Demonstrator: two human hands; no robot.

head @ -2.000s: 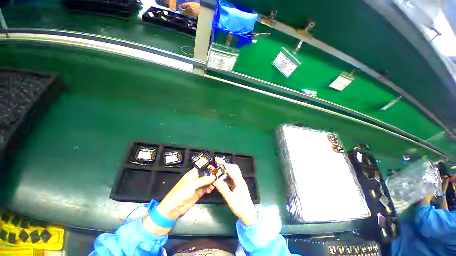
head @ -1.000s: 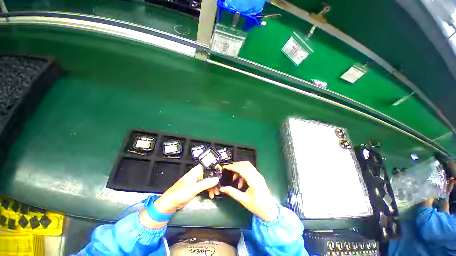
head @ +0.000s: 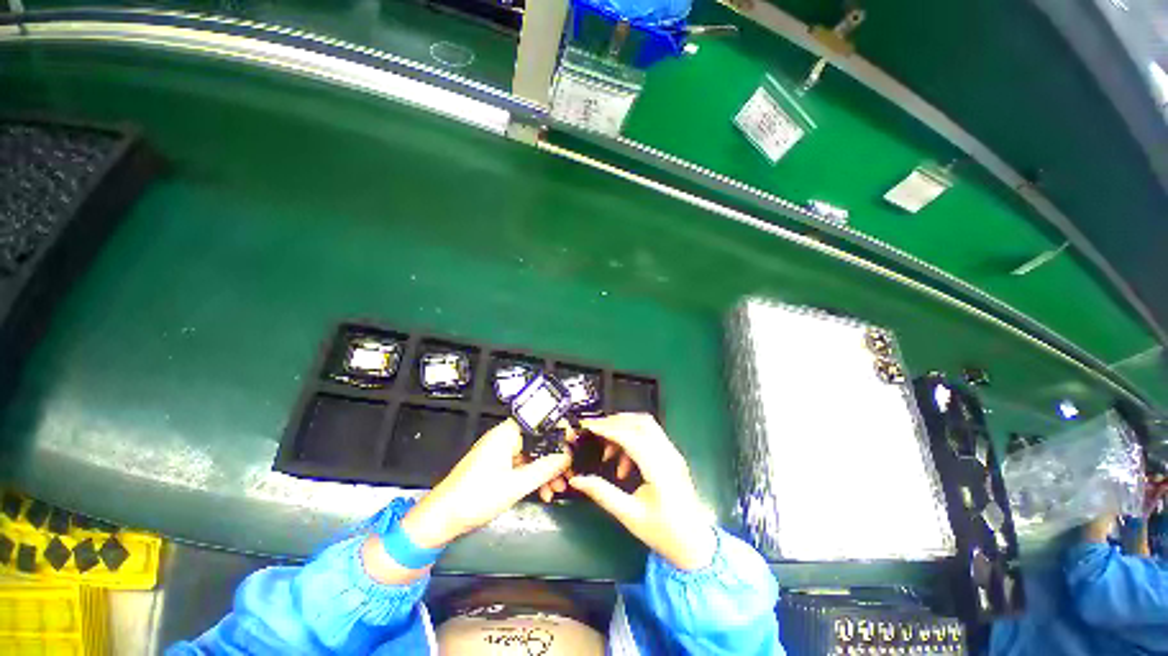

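Note:
My left hand (head: 493,479), with a blue band at the wrist, holds a black electronic unit (head: 541,402) with a bright square face, tilted above the front middle of the foam compartment tray. My right hand (head: 638,482) is beside the unit's lower end, thumb and fingers bent around a small dark part (head: 589,451); whether that part is joined to the unit is hidden by the fingers. The black foam compartment tray (head: 346,433) has units in several back-row pockets, such as one at the left end (head: 373,359). The front-left pockets hold nothing visible.
A blister tray stack (head: 839,442) stands right, with a long black tray (head: 980,493) beyond it. Another blister tray (head: 897,633) is lower right. A large black tray (head: 58,212) is far left, a yellow tray (head: 64,615) lower left. A neighbour's sleeve (head: 1104,592) and clear bag (head: 1070,474) are far right.
Since the first frame, the unit has come up clear of the fingers with its bright face showing. My right hand has moved right and its fingers have spread somewhat. The view has shifted slightly.

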